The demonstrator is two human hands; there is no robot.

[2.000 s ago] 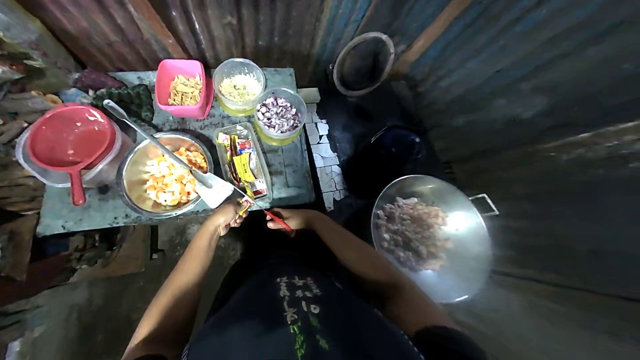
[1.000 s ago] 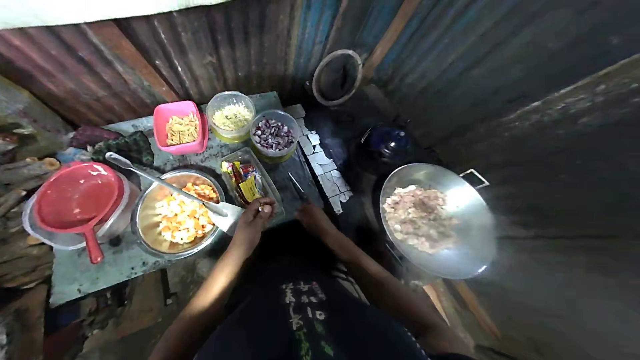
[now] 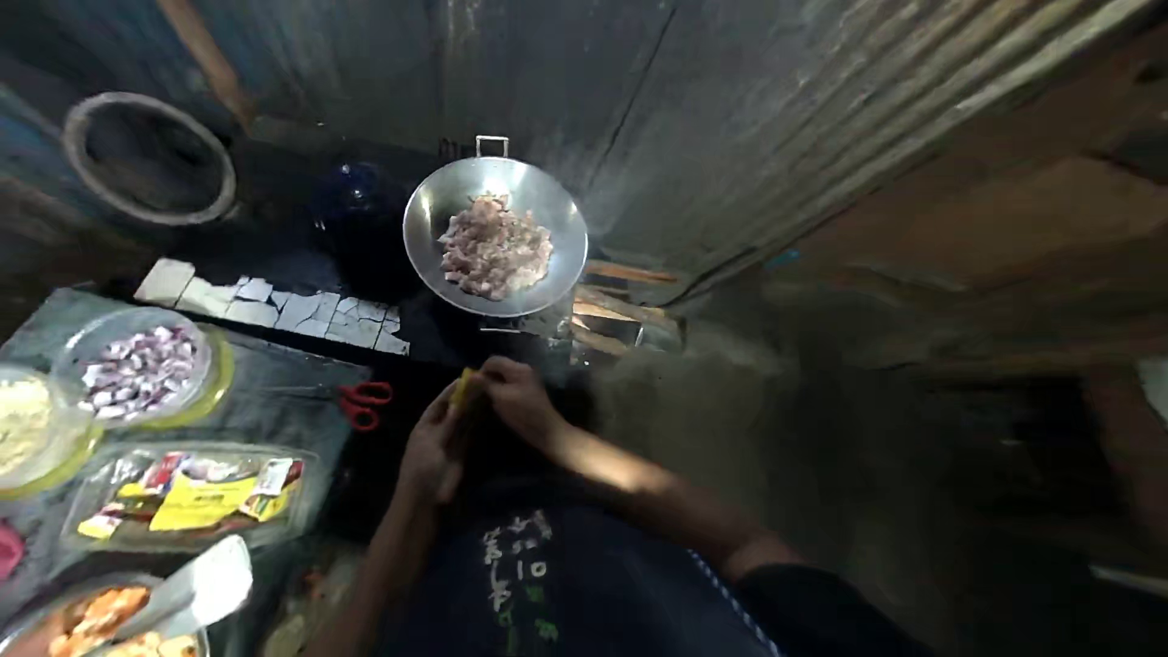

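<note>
My left hand is closed on a small yellow packet, and my right hand touches the packet's upper end with its fingers. Both hands are in front of my body, below a wide metal wok that holds pale pieces of raw meat. Left of the hands, red-handled scissors lie at the table's edge, blades pointing left. Farther left, a clear plastic tray holds seasoning packets. Chopped purple onion fills a tub behind the tray.
A metal bowl with orange and white food and a white spatula is at lower left. Another tub holds pale chopped food. Broken white tiles edge the dark stove. Firewood sticks out beside the wok. A round ring leans at upper left.
The view has swung right, toward the wok. The scissors, in my right hand two seconds ago, now lie on the table. Both hands have come together at the yellow packet.
</note>
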